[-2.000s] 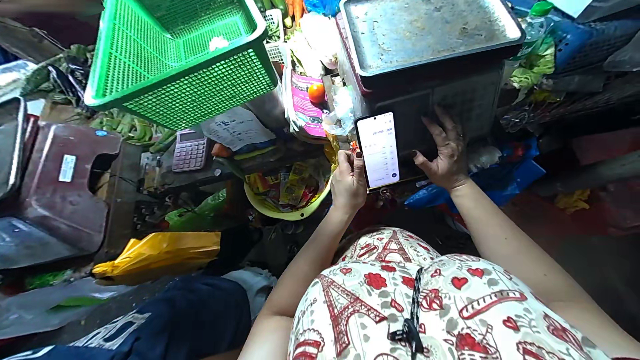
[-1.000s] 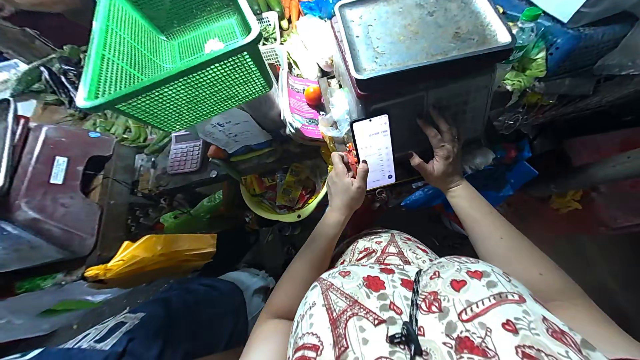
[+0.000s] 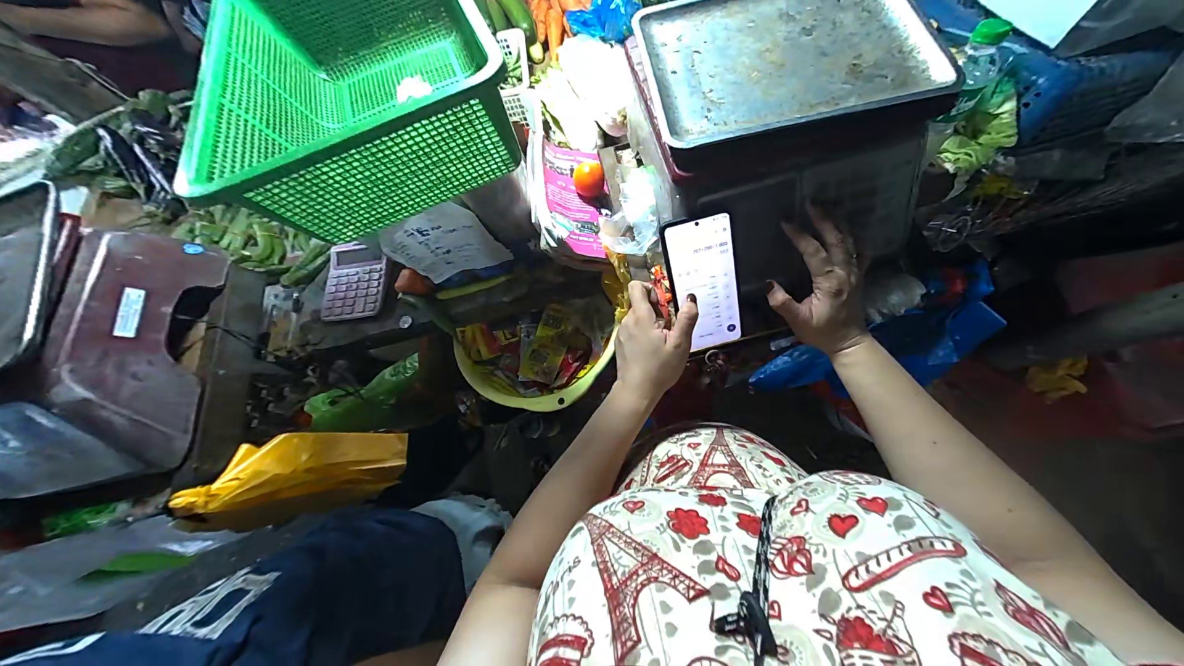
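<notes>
My left hand (image 3: 655,344) grips a smartphone (image 3: 708,301) along its left edge, thumb over the front; the lit screen shows figures like a calculator's. A small red thing shows by the fingers. To the right, my right hand (image 3: 825,287) has its fingers spread and rests against the dark side of a weighing scale (image 3: 768,199) with a worn metal pan (image 3: 795,60); it holds nothing. Left of my left hand is a yellow basin (image 3: 546,400) of small packets. A tomato (image 3: 588,179) lies on a pink printed bag (image 3: 572,217) beyond the phone.
A green plastic basket (image 3: 379,166) stands at upper left, with a pink calculator (image 3: 355,282) and a handwritten paper (image 3: 444,242) below. Leafy vegetables, a maroon plastic case (image 3: 139,342), a yellow bag (image 3: 296,472) and a person in dark blue clothing (image 3: 333,583) are at left. A blue bag (image 3: 934,333) hangs at right.
</notes>
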